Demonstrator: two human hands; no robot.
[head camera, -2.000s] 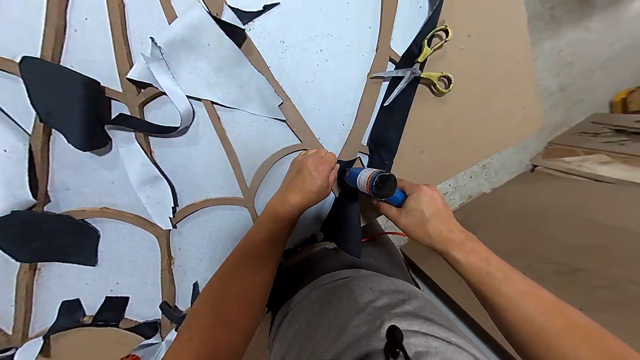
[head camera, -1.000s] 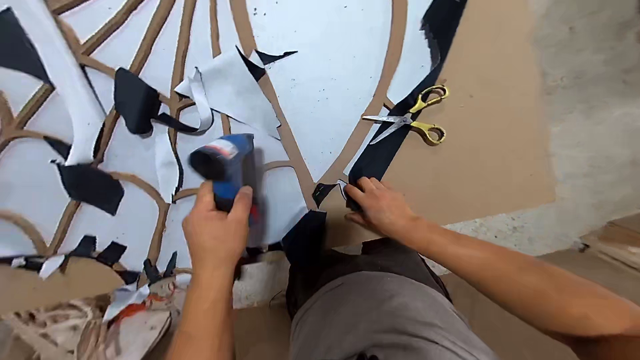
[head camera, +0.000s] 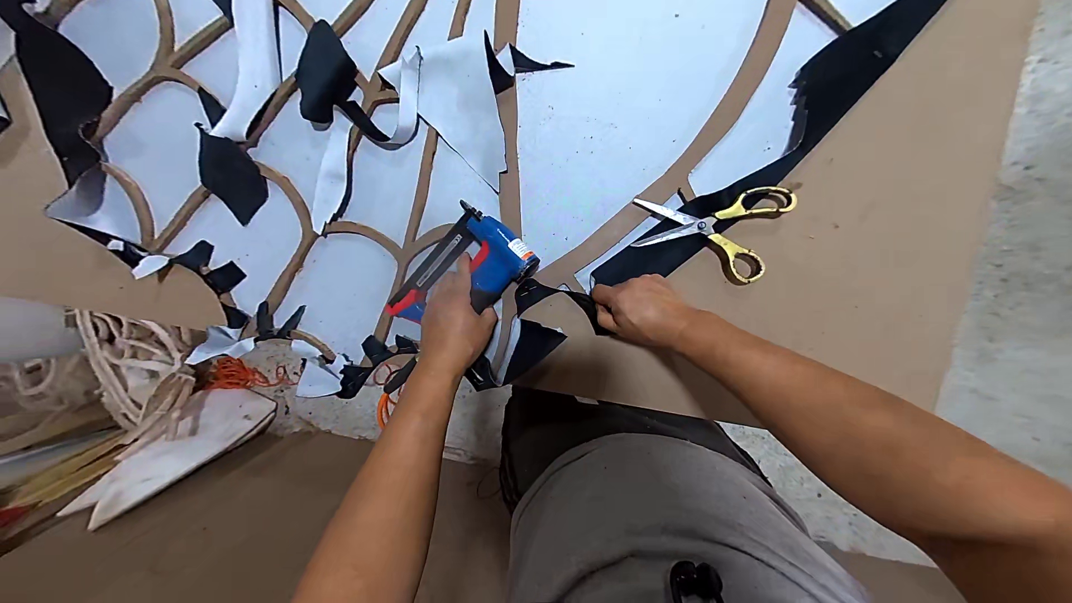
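My left hand (head camera: 456, 322) grips a blue, black and red pneumatic staple gun (head camera: 494, 260), its long black magazine slanting up and left over the panel. Between finger and thumb, my right hand (head camera: 641, 311) pinches the end of a black fabric strip (head camera: 578, 295) at the panel's lower corner. A black fabric flap (head camera: 536, 345) hangs just below. Scissors with yellow handles (head camera: 712, 228) lie with blades apart, partly on a wide black fabric band (head camera: 653, 255), above my right hand. The white fabric panel (head camera: 620, 126) is divided by curved brown strips (head camera: 741, 84).
Black and white fabric scraps (head camera: 461, 100) lie across the panel. Brown board (head camera: 888, 226) extends to the right, beside a concrete floor (head camera: 1038, 251). At lower left are a bundle of pale cord (head camera: 138, 368), orange string (head camera: 239, 373) and white pointed boards (head camera: 184, 452). An orange hose (head camera: 383, 410) runs near my left wrist.
Two seconds ago the staple gun was in my right hand; one second ago my left hand held it, further left. It is now closer to my right hand, which stays at the fabric.
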